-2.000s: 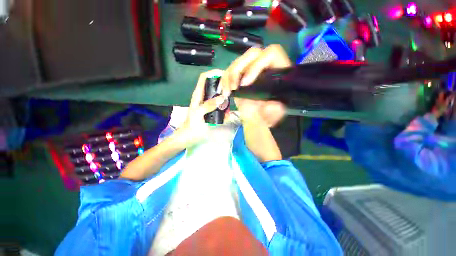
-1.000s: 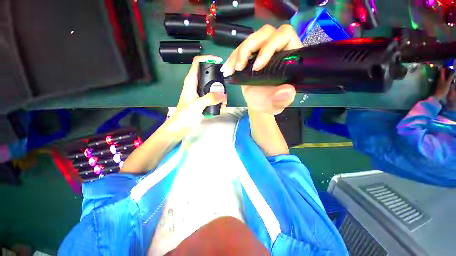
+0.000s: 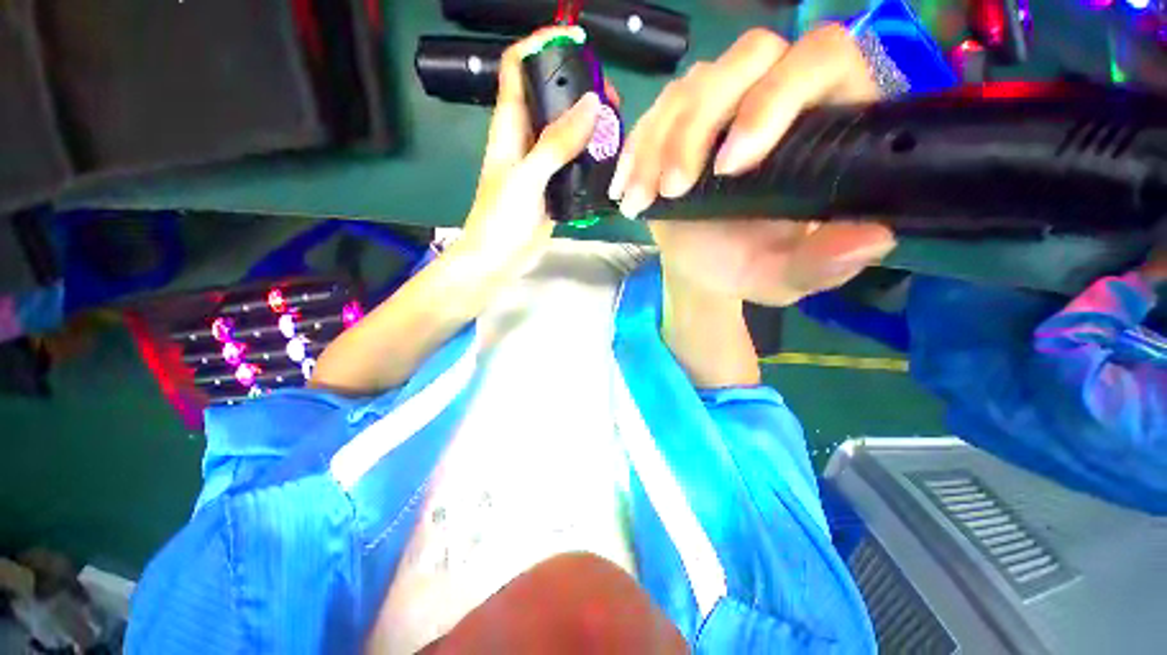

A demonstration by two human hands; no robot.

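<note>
My left hand [image 3: 518, 192] holds a black cylindrical light unit [image 3: 559, 96] roughly upright, with green glow at both ends. A round whitish-pink disc [image 3: 603, 132] shows on its side, beside my thumb. My right hand [image 3: 755, 179] is closed around a thick black electric screwdriver [image 3: 947, 160], which lies nearly level and points left at the unit. The driver tip is hidden by my right fingertips, close to the unit's lower right side; I cannot tell if it touches. Whether a screw is there cannot be seen.
More light units [image 3: 457, 68] lie on the green bench [image 3: 307, 205] behind my hands. A blue screw bin [image 3: 915, 49] is at upper right, a black tray [image 3: 166, 90] at left. A filled tray [image 3: 166, 365] sits below the bench edge. A grey vented case [image 3: 947, 512] and a blue-sleeved person [image 3: 1088, 346] are at right.
The held unit and both hands have moved up in the picture. The screwdriver has come to look larger and shifted right. The bench units and the bin have shifted toward the top edge.
</note>
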